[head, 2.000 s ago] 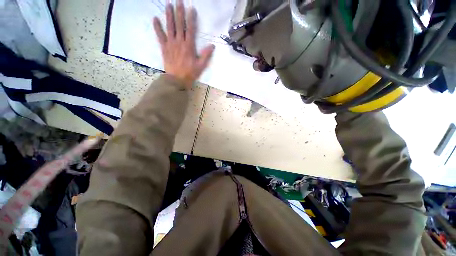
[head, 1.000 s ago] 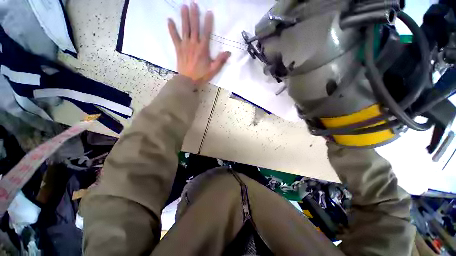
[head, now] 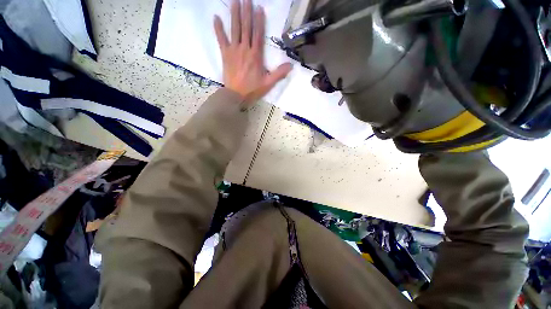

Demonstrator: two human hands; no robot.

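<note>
The cloth cutting machine [head: 380,72], a grey motor housing with a yellow band and looped cables, fills the upper right. My right hand is hidden behind it; only the sleeve shows below the yellow band. The white paper marker [head: 187,36] lies on the fabric lay, whose dark navy edge shows at its left and lower sides. My left hand [head: 246,60] lies flat on the paper, left of the machine, fingers apart and pointing away, holding nothing. The machine's blade and base plate cannot be seen.
Navy and white waste strips [head: 90,108] lie at the table's left. A pinkish printed tape [head: 54,202] hangs at lower left over heaped scraps. The speckled cream table [head: 326,172] has a joint and a front edge near my legs. A grey bar [head: 535,186] lies at right.
Compared with two seconds ago, my left hand and the table sit slightly further right in view. The machine swung lower and right a second ago, and now stands higher and larger in view.
</note>
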